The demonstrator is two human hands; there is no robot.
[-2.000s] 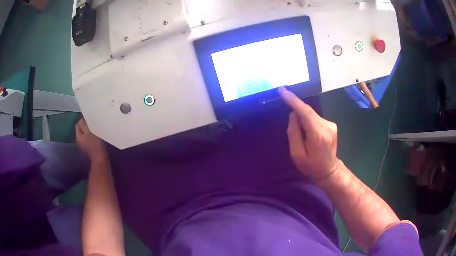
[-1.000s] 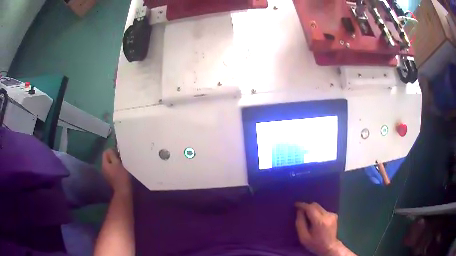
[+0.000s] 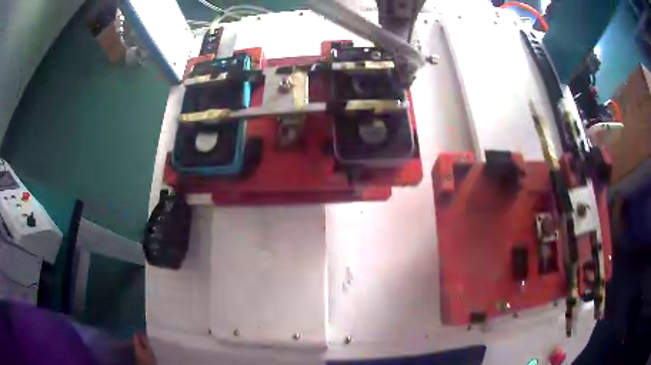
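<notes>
The white machine bed (image 3: 268, 274) fills the middle, slightly blurred. A red fixture (image 3: 285, 171) at its upper left holds two dark parts with rounded corners, a blue-edged one (image 3: 208, 146) and a grey-edged one (image 3: 373, 139), under crossing metal bars. Another red fixture (image 3: 485, 235) at the right bears metal strips and small parts. Only the dark top edge of the touch screen (image 3: 421, 356) shows at the bottom. My left hand (image 3: 143, 350) is mostly cut off by the bottom edge, by the machine's left side. My right hand is out of the picture.
A black cable chain (image 3: 168, 229) stands at the bed's left edge. The red emergency stop button (image 3: 557, 356) is at the lower right. A smaller white machine with buttons (image 3: 27, 221) stands at far left. A purple sleeve (image 3: 43, 338) is at lower left. Cartons (image 3: 628, 117) are at right.
The view has moved up from the control panel to the bed and both red fixtures. The touch screen has dropped almost out of view. My right hand, earlier at the screen and then below it, has left the picture.
</notes>
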